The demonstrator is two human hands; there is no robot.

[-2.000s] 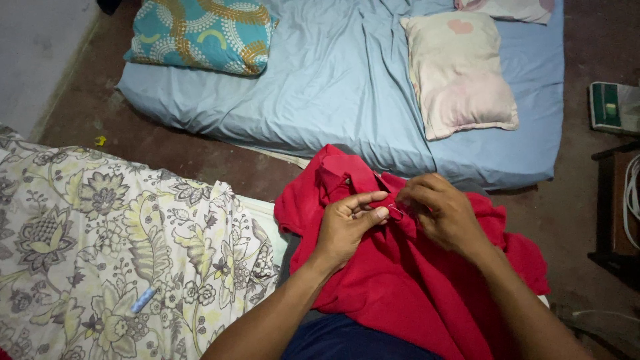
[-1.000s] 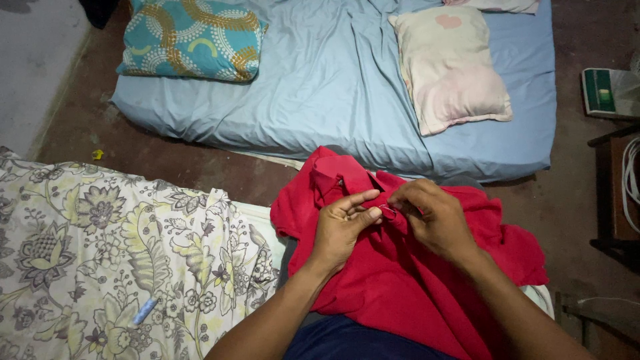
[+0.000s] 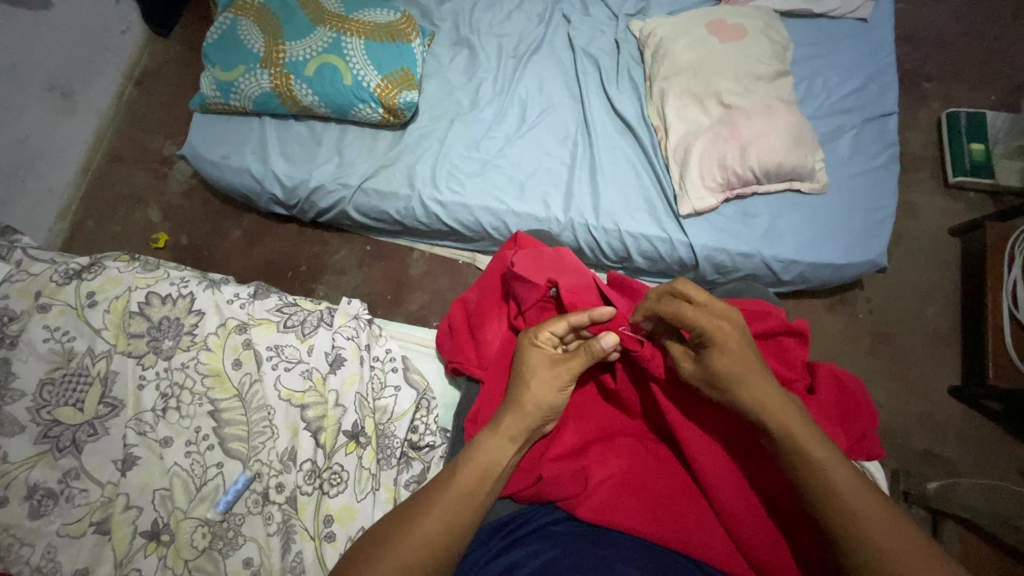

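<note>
A red garment [image 3: 608, 456], which looks like a collared shirt, lies spread over my lap. My left hand [image 3: 560, 364] pinches a fold of it between thumb and fingers. Just to the right, my right hand [image 3: 704, 340] is raised over the cloth with its fingertips bent together; whether they hold a needle or thread is too small to tell. A thin light strand [image 3: 632, 333] shows on the red cloth between the two hands. A light-blue spool of thread [image 3: 234, 493] rests on the floral sheet at the left.
Floral bedding [image 3: 240, 384] covers the surface at my left. Ahead stands a mattress with a blue sheet [image 3: 496, 144], bearing a teal patterned pillow [image 3: 312, 64] and a pale pillow [image 3: 736, 112]. At right are a green and white box [image 3: 980, 152] and a wooden stand [image 3: 984, 304] with white cable.
</note>
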